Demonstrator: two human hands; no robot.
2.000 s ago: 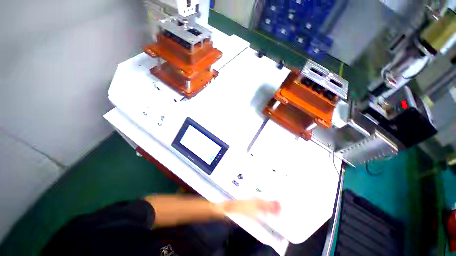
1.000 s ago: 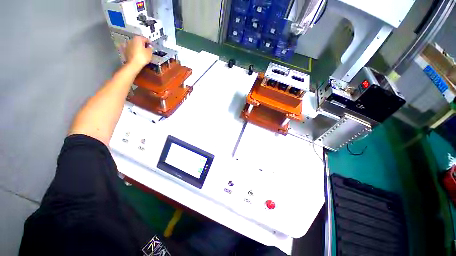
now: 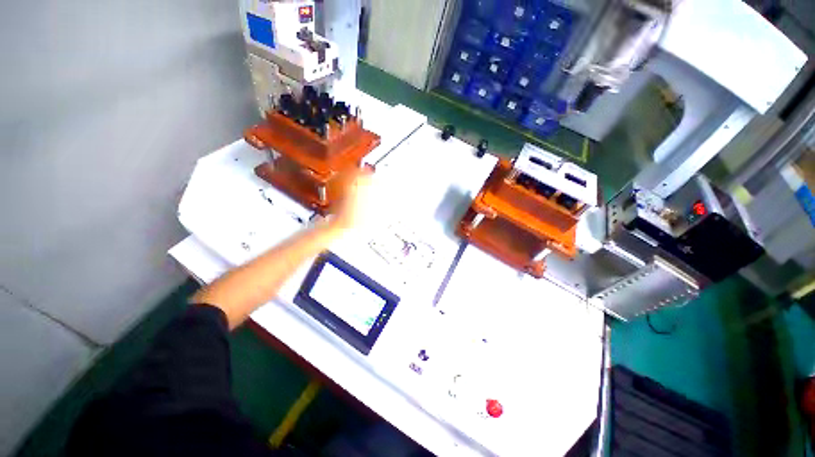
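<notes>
My left hand (image 3: 354,210) is blurred over the white machine table, right of the left orange fixture (image 3: 313,147). A pale slotted top plate (image 3: 402,250), also blurred, is at its fingers and appears held; the exact grip is unclear. The left fixture has no top plate on it, and several black plastic parts (image 3: 313,109) stand exposed on its top. The right orange fixture (image 3: 518,219) has a silver slotted top plate (image 3: 556,175) over black parts. My right hand is not in view.
A touchscreen (image 3: 347,301) and a red emergency stop (image 3: 494,408) are on the table's front. A white machine head (image 3: 290,37) is behind the left fixture. A black control unit (image 3: 719,228) is at the right rear, and a black tray (image 3: 666,419) at the lower right.
My left hand has moved from the left fixture's top towards the right and nearer to me. The left top plate has come off with it, exposing black parts. The camera view has shifted.
</notes>
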